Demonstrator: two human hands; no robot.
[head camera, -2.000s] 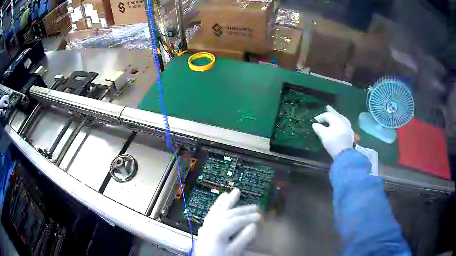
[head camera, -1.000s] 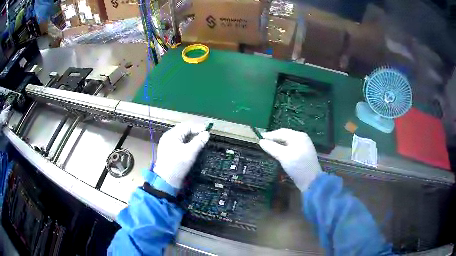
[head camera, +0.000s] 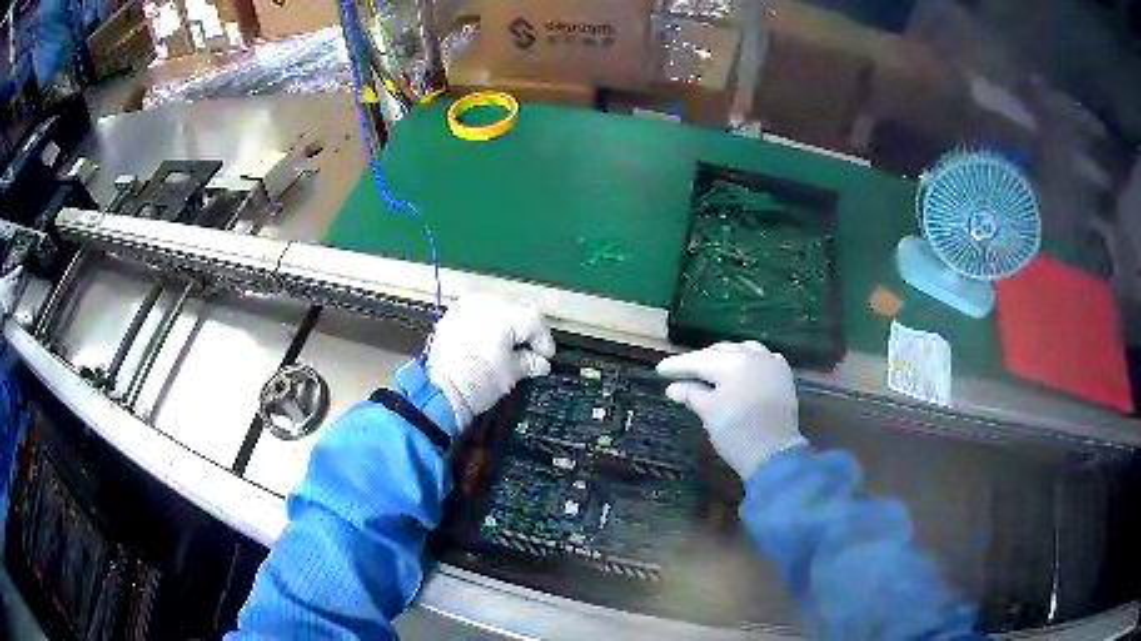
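A green circuit board (head camera: 588, 457) dense with small parts lies in a dark carrier on the conveyor, in front of me. My left hand (head camera: 491, 357), in a white glove, is at the board's far left corner with thumb and fingertips together. My right hand (head camera: 738, 398), also gloved, is at its far right corner with thumb and forefinger pinched. Whether either hand holds a thin strip cannot be made out. A black tray (head camera: 758, 266) of thin green strips sits on the green mat beyond my right hand.
A pale rail (head camera: 601, 308) runs between conveyor and mat (head camera: 538, 207). A metal handwheel (head camera: 294, 402) is left of the board. A blue cord hangs by my left hand. Yellow ring (head camera: 483, 115), white label sheet (head camera: 920, 363), fan (head camera: 978, 219) and red sheet (head camera: 1064, 328) lie beyond.
My hands have moved down from the rail onto the board's far corners. The dark slivers seen at both fingertips a second ago no longer show. Earlier, my right hand was over the tray.
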